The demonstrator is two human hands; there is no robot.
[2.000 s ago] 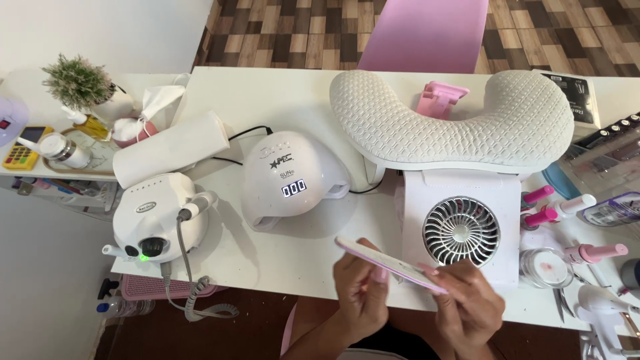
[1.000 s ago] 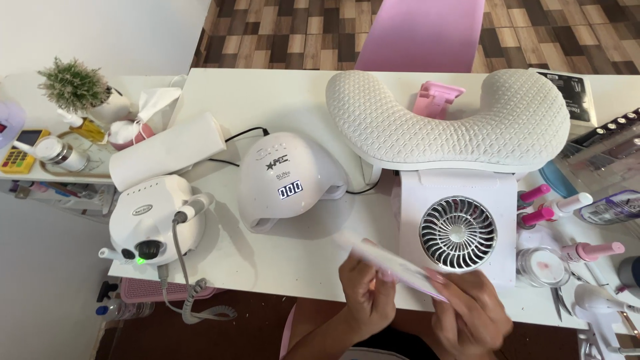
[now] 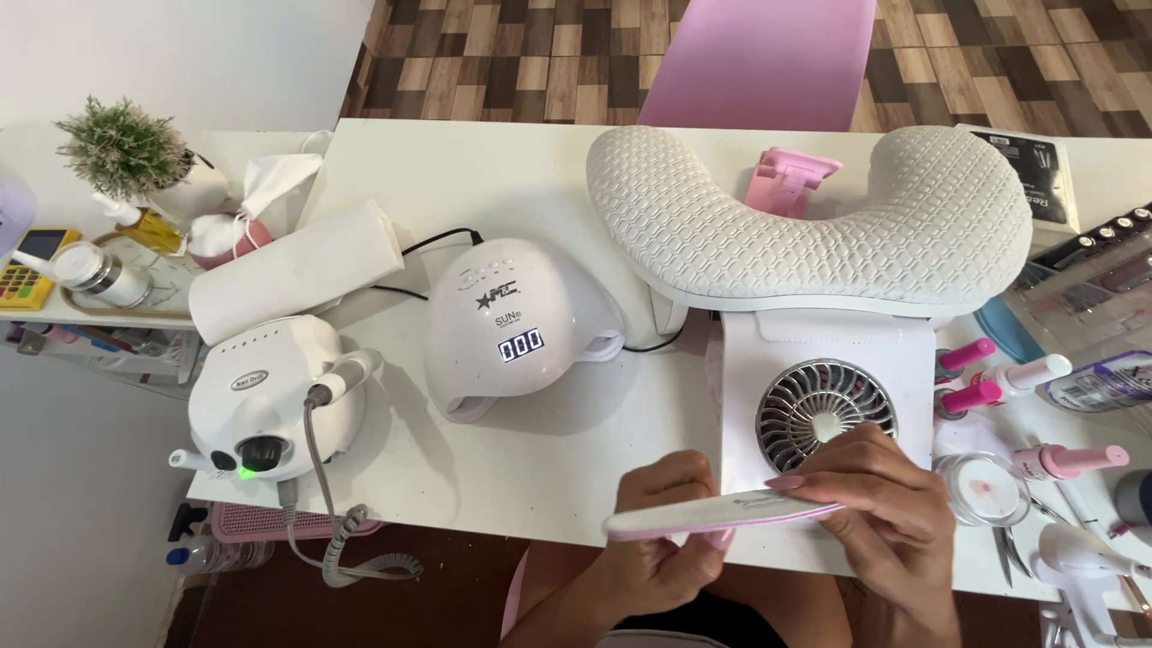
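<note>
A pale nail file with a pink edge (image 3: 702, 517) spans the space between my two hands, over the table's front edge. My right hand (image 3: 877, 513) grips its right end between thumb and fingers. My left hand (image 3: 670, 531) is bent up behind the file, its fingers curled and its thumb at the file's lower edge; whether it grips the file or only touches it is not plain. Just beyond my right hand is a white nail dust collector with a round metal fan grille (image 3: 825, 418), partly covered by my fingers.
A textured white arm rest (image 3: 810, 243) stands behind the fan. Left are a nail lamp (image 3: 513, 324), a nail drill machine (image 3: 270, 396) and a white paper roll (image 3: 297, 270). Nail polish bottles (image 3: 1035, 371), a glass jar (image 3: 981, 488) and metal nippers (image 3: 1012, 549) lie right.
The file has turned from a steep slant to nearly level. My right hand has moved up over the lower part of the fan grille.
</note>
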